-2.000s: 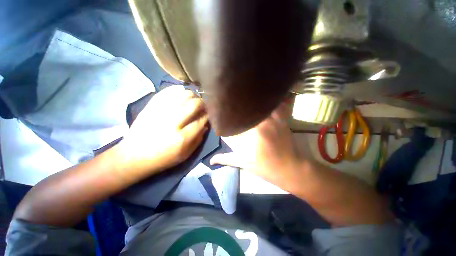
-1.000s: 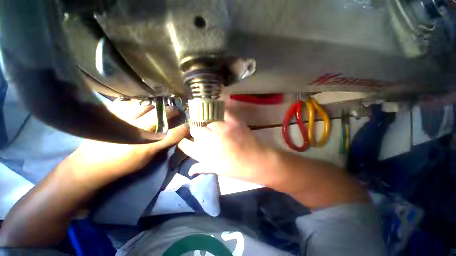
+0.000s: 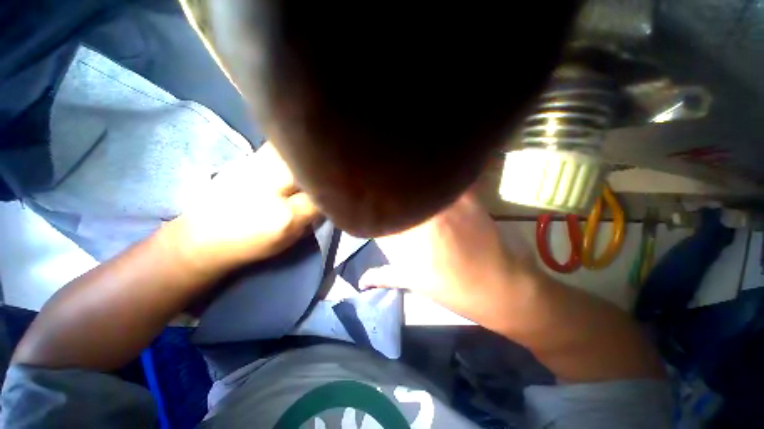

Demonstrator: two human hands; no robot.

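Note:
The large dark garment panels (image 3: 260,289) lie in front of me, with a paler grey-blue area (image 3: 138,142) at the upper left. My left hand (image 3: 239,214) lies on the dark cloth, its fingertips bent and partly hidden by the dark rounded machine part (image 3: 394,100). My right hand (image 3: 444,251) is right of it, its thumb by a small folded pale and dark piece (image 3: 373,310); its other fingertips go out of sight behind the machine part. The needle area is hidden. Glare washes out both hands, so their grip is unclear.
The cream ribbed tension knob (image 3: 551,180) hangs above the right forearm. Scissors with red and orange-yellow loops (image 3: 603,230), thin greenish snips (image 3: 645,251) and a dark cloth strip (image 3: 687,260) lie at right. A blue crate (image 3: 178,377) is at lower left.
Against one second ago, the view has shifted, so the dark machine part now covers the needle area. Against two seconds ago, the left hand and dark cloth edge sit slightly further left.

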